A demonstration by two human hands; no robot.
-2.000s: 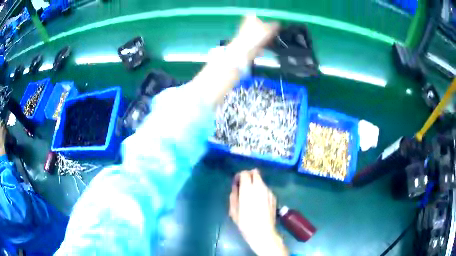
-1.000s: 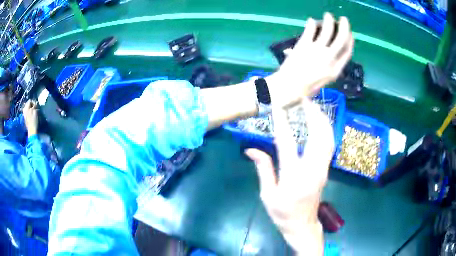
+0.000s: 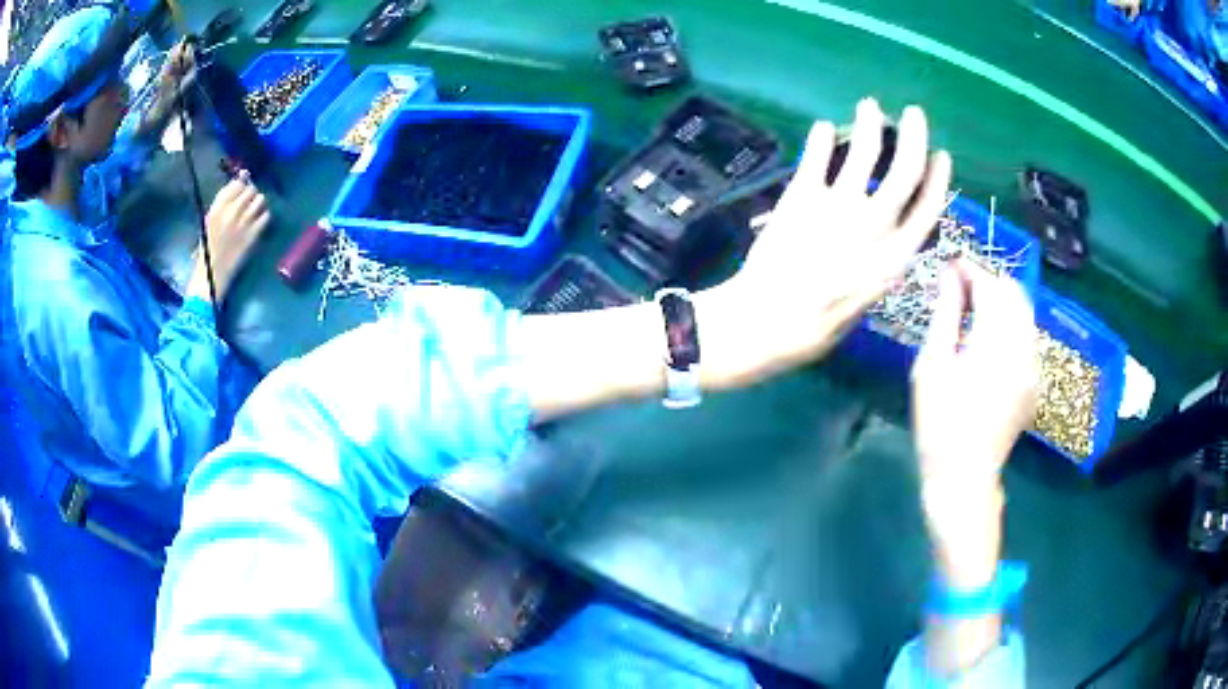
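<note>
My left hand (image 3: 842, 249), with a dark watch on the wrist, is stretched over the bench, palm down, fingers spread. It appears empty; a dark housing shows behind its fingers. My right hand (image 3: 972, 370) is curled beside it, over the edge of the large blue bin of white leads (image 3: 929, 289). A small dark red patch shows at its fingers; I cannot tell whether it is a held item. The small blue bin of brass pieces (image 3: 1068, 397) is partly behind this hand. The dark red bottle seen earlier near my right hand is not identifiable.
Black housings (image 3: 673, 182) lie stacked at centre, left of the leads bin. More housings sit farther back. A blue bin of black parts (image 3: 353, 215), a red bottle (image 3: 304, 253) and loose white leads lie left, by a neighbour in blue. A dark screwdriver (image 3: 1172, 433) is at right.
The view has turned left, showing more of the neighbour. My right hand has moved from in front of the leads bin to its right side and curled. My left hand stays spread.
</note>
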